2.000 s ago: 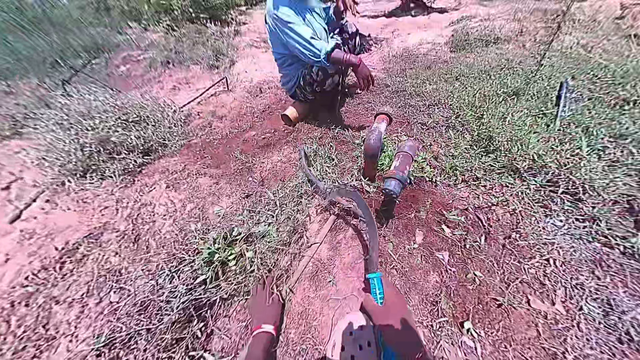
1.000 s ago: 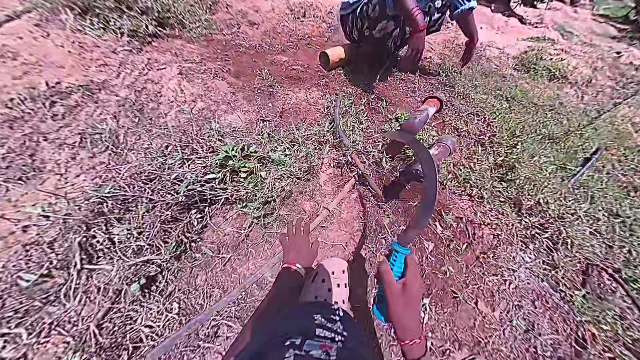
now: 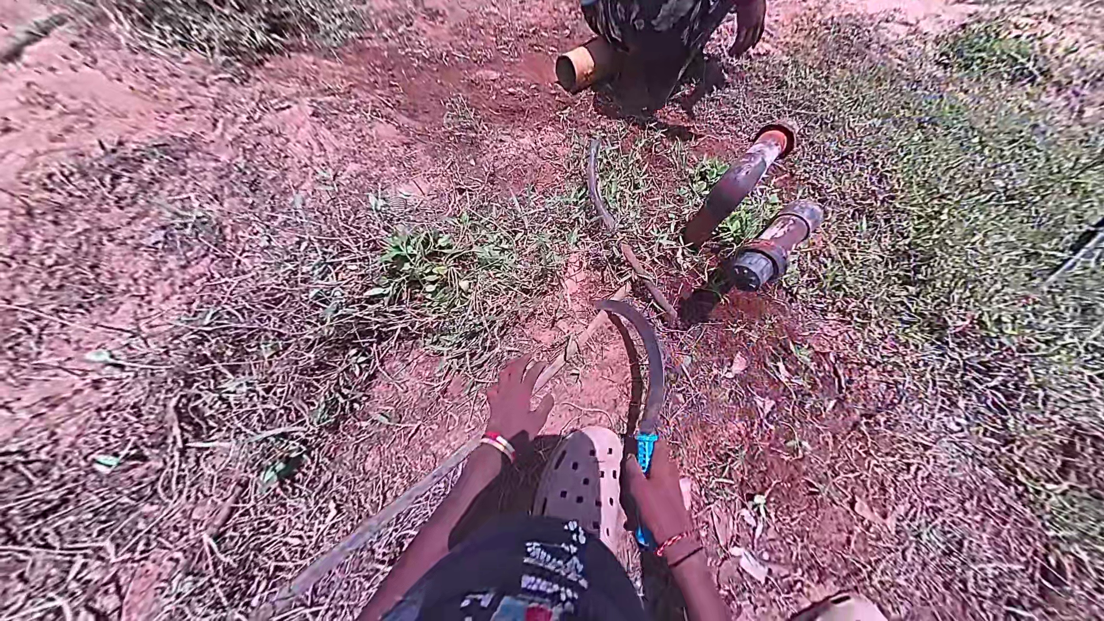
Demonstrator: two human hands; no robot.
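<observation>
My right hand (image 3: 660, 496) is closed around the blue handle of a sickle (image 3: 653, 362), whose curved blade points away from me and bends left at the tip. My left hand (image 3: 515, 401) has its fingers spread, above or against a long thin stick (image 3: 371, 526) that runs diagonally over the ground; whether it touches the stick I cannot tell. No object shows within its fingers. Between my hands is a perforated clog (image 3: 582, 479) on my foot. Beyond the blade tip lies a short dark stick (image 3: 647, 280).
Two rusty pipes (image 3: 737, 185) (image 3: 780, 246) stand tilted at the right. Another person (image 3: 660, 34) crouches at the top, beside a yellowish pipe end (image 3: 580, 69). Dry grass and a low green plant (image 3: 423, 263) cover the ground at the left.
The sickle blade, earlier near the rusty pipes, has moved lower and left, away from them. My right hand still holds its handle. The view has tilted downward since the oldest frame.
</observation>
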